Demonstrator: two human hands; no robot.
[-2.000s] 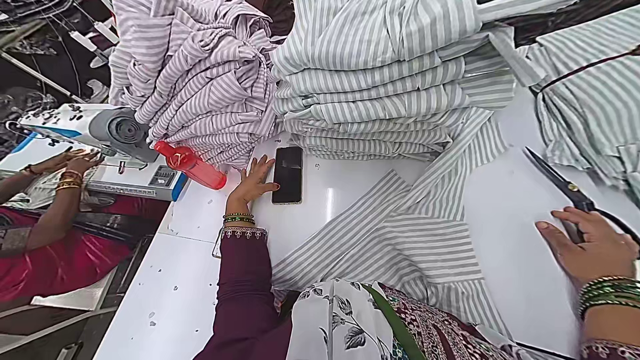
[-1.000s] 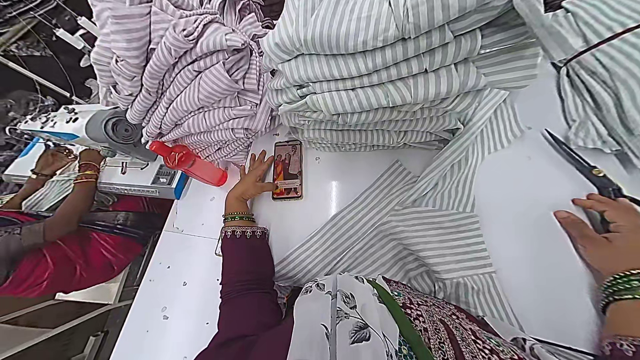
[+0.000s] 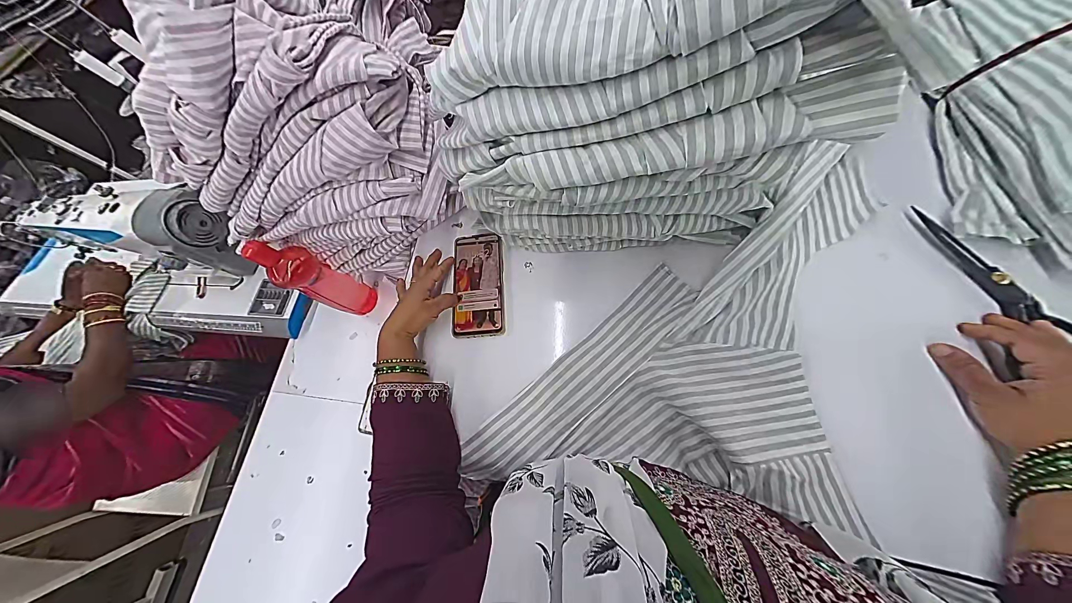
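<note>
On the white table, my left hand [image 3: 419,297] lies with fingers spread, its thumb against the left edge of a smartphone [image 3: 478,286] whose screen is lit. At the right, my right hand [image 3: 1009,381] rests over the handles of black scissors [image 3: 963,255]; the fingers touch a handle, but whether they grip it is unclear. The scissors lie with blades pointing up and left. Between my hands, a grey-and-white striped fabric piece [image 3: 729,394] is spread near my body, its far end running beside a folded stack of striped fabric [image 3: 620,126].
A pile of pink-and-white striped fabric [image 3: 293,117] stands back left, with a red bottle [image 3: 314,278] lying before it. At the left, a co-worker's hands [image 3: 96,285] are at a sewing machine [image 3: 151,222]. Tied striped fabric [image 3: 1005,109] lies back right.
The phone's screen was dark two seconds ago and is now lit. The scissors and my right hand sit farther right in the view. The co-worker's hands have shifted on the fabric.
</note>
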